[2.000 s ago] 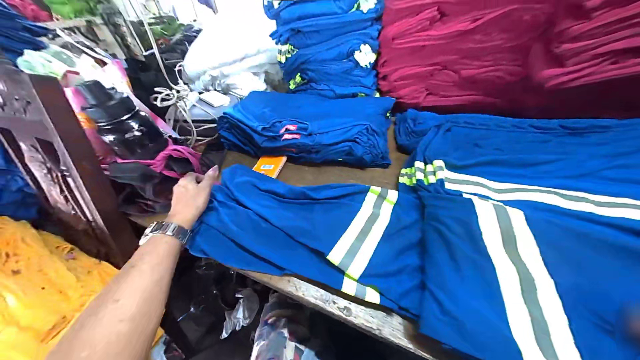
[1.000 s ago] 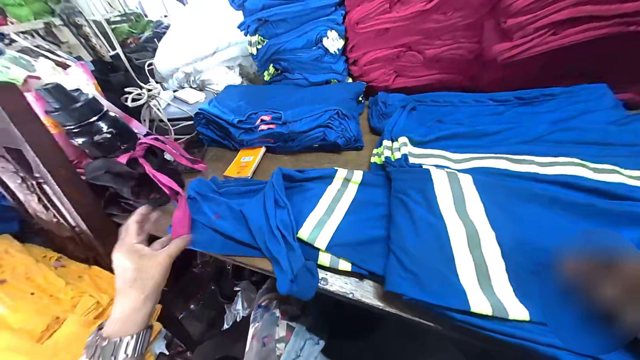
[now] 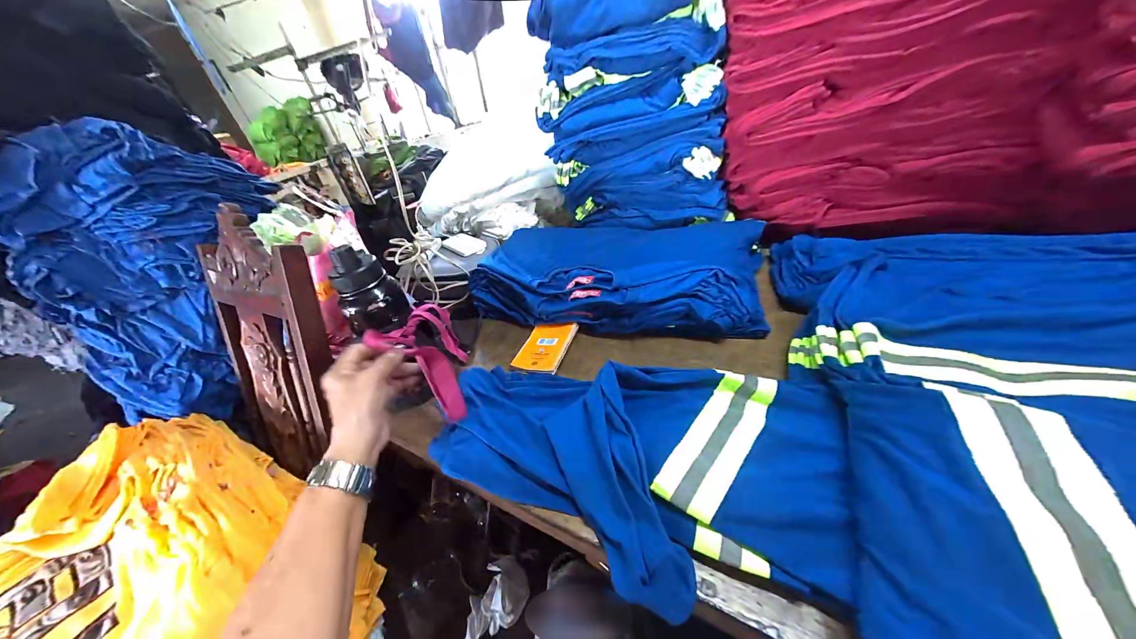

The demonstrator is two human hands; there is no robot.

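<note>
My left hand (image 3: 362, 390), with a metal-band watch at the wrist, grips a magenta fabric strap (image 3: 437, 373) beside a black bottle (image 3: 366, 288). Right of it a blue garment sleeve (image 3: 568, 435) lies on the wooden table (image 3: 595, 355), its end hanging over the front edge. This sleeve bears a white and grey reflective band (image 3: 717, 444). It joins the larger blue garment (image 3: 941, 497) spread at the right, which has similar bands. An orange card (image 3: 545, 347) lies behind the sleeve, against folded blue garments (image 3: 621, 275). My right hand is out of view.
A carved wooden chair back (image 3: 266, 346) stands at the left, near yellow garments (image 3: 169, 524) and a heap of blue cloth (image 3: 124, 248). Stacked blue garments (image 3: 635, 115) and a tall maroon stack (image 3: 923, 115) rise behind the table. White cables (image 3: 417, 253) lie near the bottle.
My left hand has left the sleeve's end, where it was two seconds ago, and taken hold of the magenta strap. The sleeve end now droops over the table edge. The view has swung left.
</note>
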